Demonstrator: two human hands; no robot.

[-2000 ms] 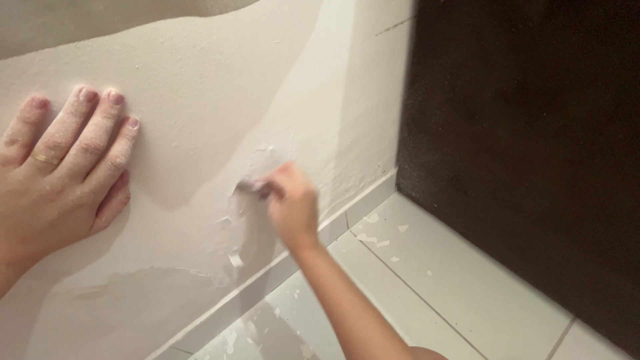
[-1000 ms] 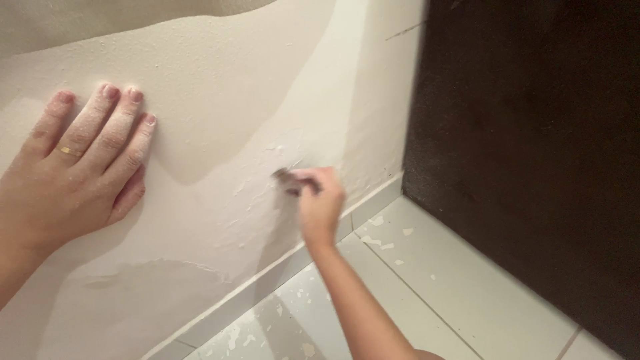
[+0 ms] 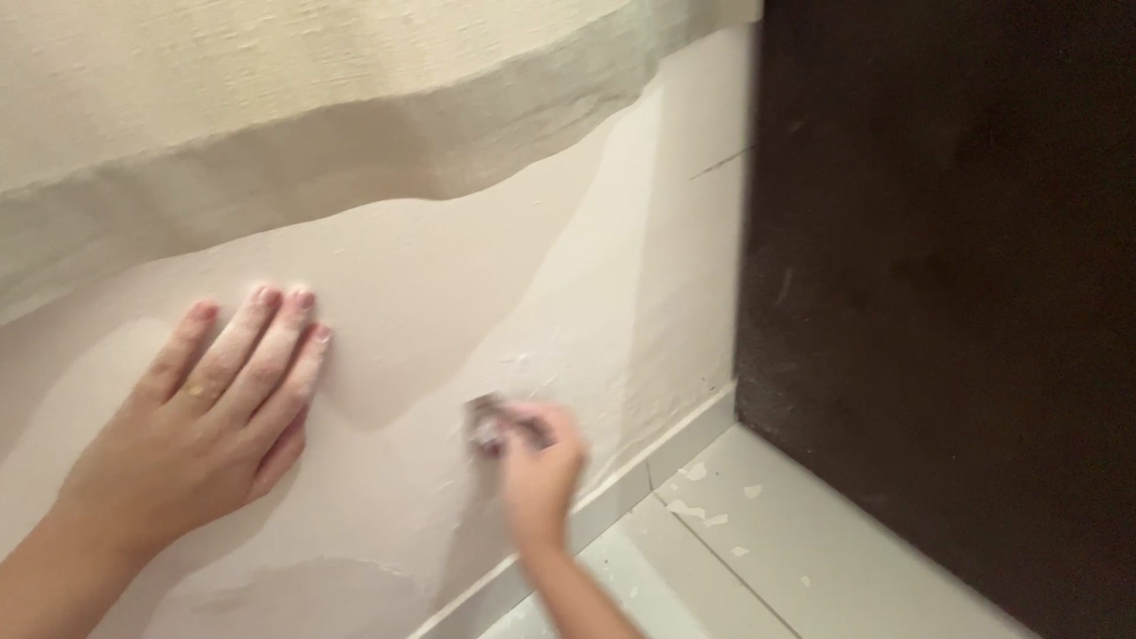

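Note:
My left hand (image 3: 222, 408) lies flat on the pale painted wall (image 3: 417, 302), fingers somewhat apart, with whitish dust on them and a ring on one finger. Lower and to the right, my right hand (image 3: 546, 461) grips a small dark scraper (image 3: 488, 422), blurred by motion, whose head is at the wall. Whether its edge touches the wall cannot be told. Raised flakes and rough marks show in the paint around the tool. Below the left hand, the wall has an uneven patch with a ragged edge.
A light curtain (image 3: 355, 151) hangs across the upper wall. A tile baseboard (image 3: 612, 510) runs along the wall's foot. Paint chips (image 3: 697, 512) lie on the pale tiled floor (image 3: 825, 568). A dark panel (image 3: 923, 293), perhaps furniture or a door, stands at the right.
The view has shifted, with more curtain now showing. My right hand still holds the scraper, at changing places on the wall. My left hand remains flat on the wall.

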